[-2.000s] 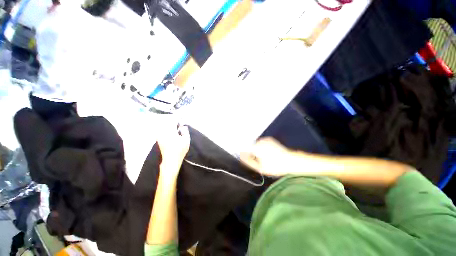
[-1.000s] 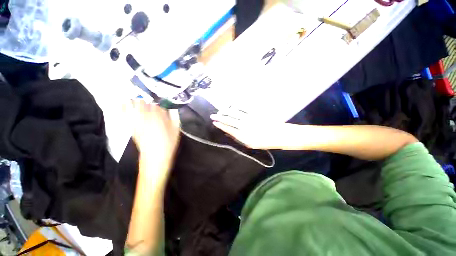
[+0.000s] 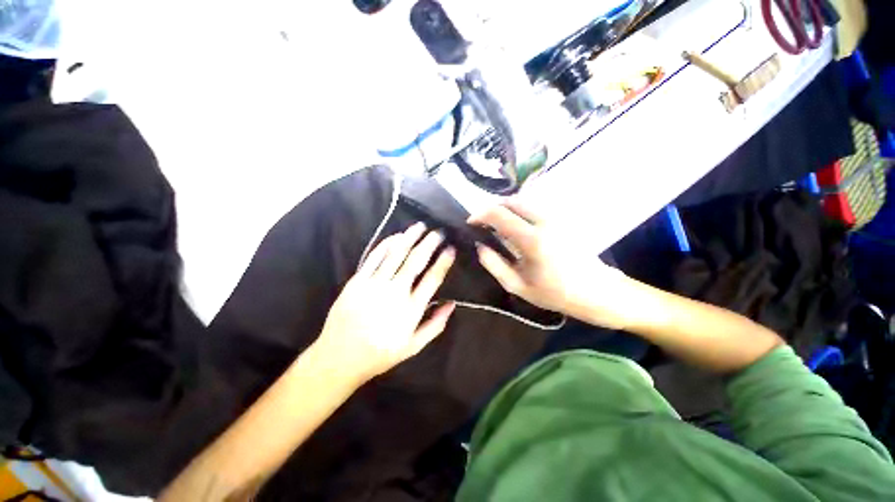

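Note:
A dark garment (image 3: pixel 285 255) lies over the table and down over my lap, with a thin pale edging (image 3: pixel 505 314) curving along it. My left hand (image 3: pixel 393 294) lies on the garment, palm down, fingers slightly spread and pointing to the needle area. My right hand (image 3: pixel 525 255) is beside it, with thumb and fingers closed on a dark fold near the hem. The industrial sewing machine (image 3: pixel 324 78) stands just beyond, its curved dark metal loop (image 3: pixel 496 137) above the cloth. The presser foot is not clearly visible.
A tan brush or hammer-like tool (image 3: pixel 751 80) and dark red scissor handles (image 3: pixel 793 22) lie at the far table end. Dark cloth (image 3: pixel 765 260) is piled at the right by blue and red edges. An orange-yellow item (image 3: pixel 25 480) shows at lower left, clear plastic (image 3: pixel 27 25) at upper left.
My left hand has come off the machine area and moved right and down onto the cloth, nearer my right hand. My right hand has moved right and gripped the fold. The view is closer to the machine.

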